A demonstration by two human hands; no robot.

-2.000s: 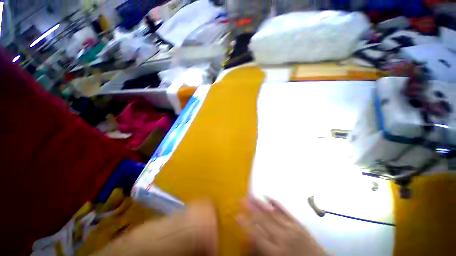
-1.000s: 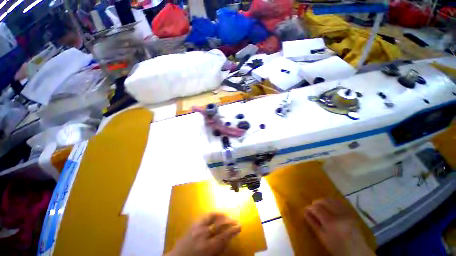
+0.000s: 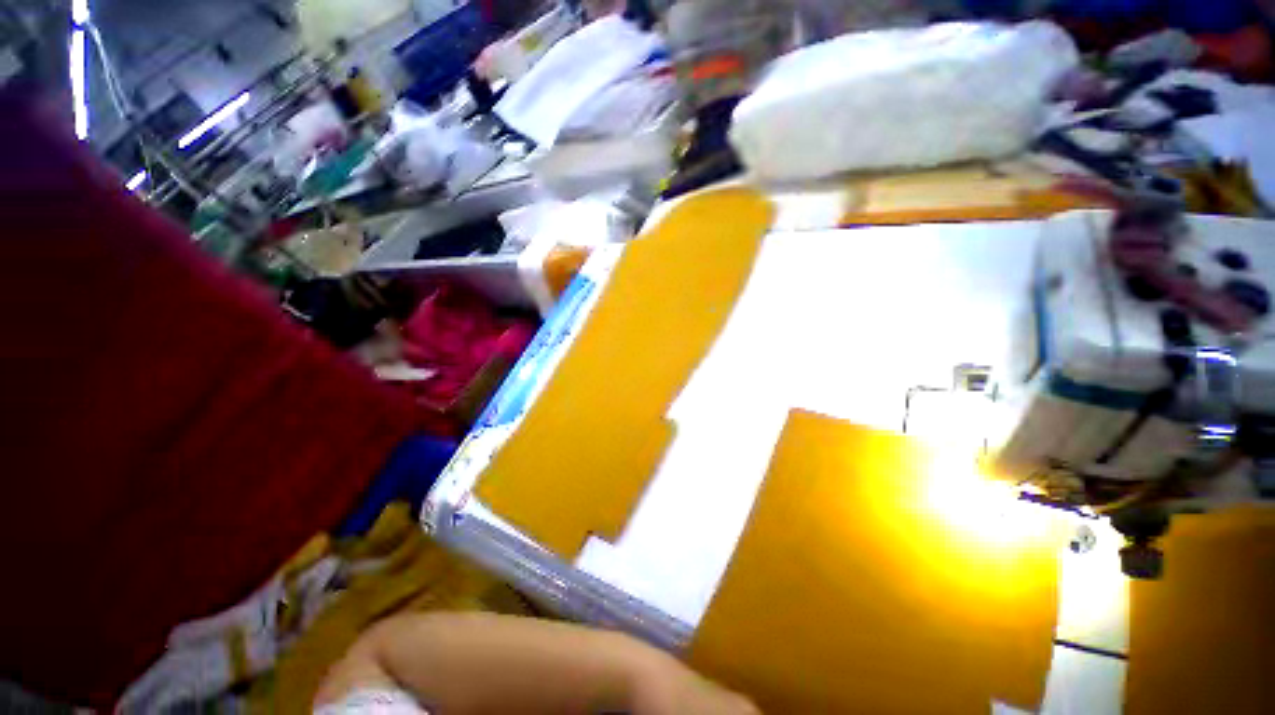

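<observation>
A mustard-yellow panel (image 3: 853,573) lies flat on the white table left of the needle, its right part lit brightly by the lamp. A longer yellow panel (image 3: 643,342) with a curved top and stepped lower edge lies along the table's left side. More yellow cloth (image 3: 1203,601) lies right of the presser foot, cut off by the picture's edge. My left forearm crosses the bottom edge, but my left hand is cut off below the picture. My right hand is out of the picture.
The machine head (image 3: 1105,349) stands at the right, with a pink rag (image 3: 1161,259) on top. A white wrapped bundle (image 3: 902,101) lies behind the table. Crumpled yellow and white cloth (image 3: 336,615) hangs lower left. Dark red cloth (image 3: 154,419) fills the left.
The view has swung left. Both hands, which lay on yellow cloth either side of the needle, have left the picture; the panel left of the needle lies uncovered.
</observation>
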